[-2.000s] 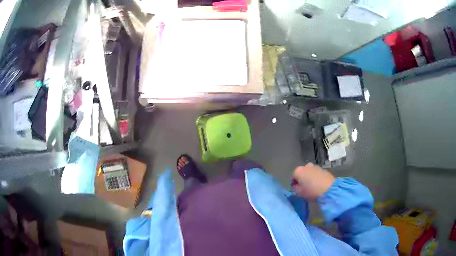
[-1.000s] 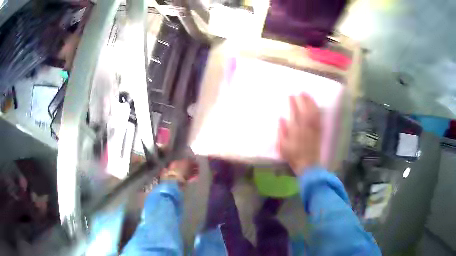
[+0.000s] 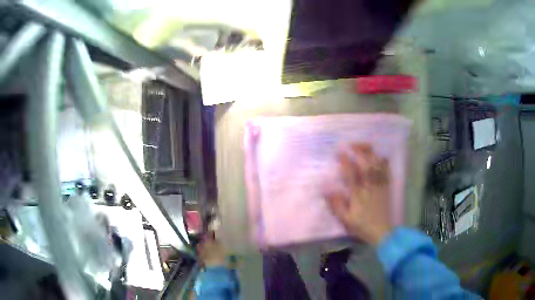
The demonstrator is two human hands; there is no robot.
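A pad of pink-lilac paper forms lies on a small wooden-topped stand in front of me. My right hand lies on the right part of the top sheet, palm down, with its fingers spread. It is blurred, and no grip on the sheets shows. My left hand is small and blurred at the stand's lower left corner, beside the shelving. Its fingers are not clear, and I cannot tell whether it holds anything.
A red object and a dark purple object are at the stand's back. A white sheet is at its back left corner. Metal shelving stands on the left. Papers lie low on the right. My legs are below the stand.
Since two seconds ago both hands have come forward to the stand, the right onto the forms. In the last second the view has shifted and the pink sheet shows more clearly. The green stool is no longer visible.
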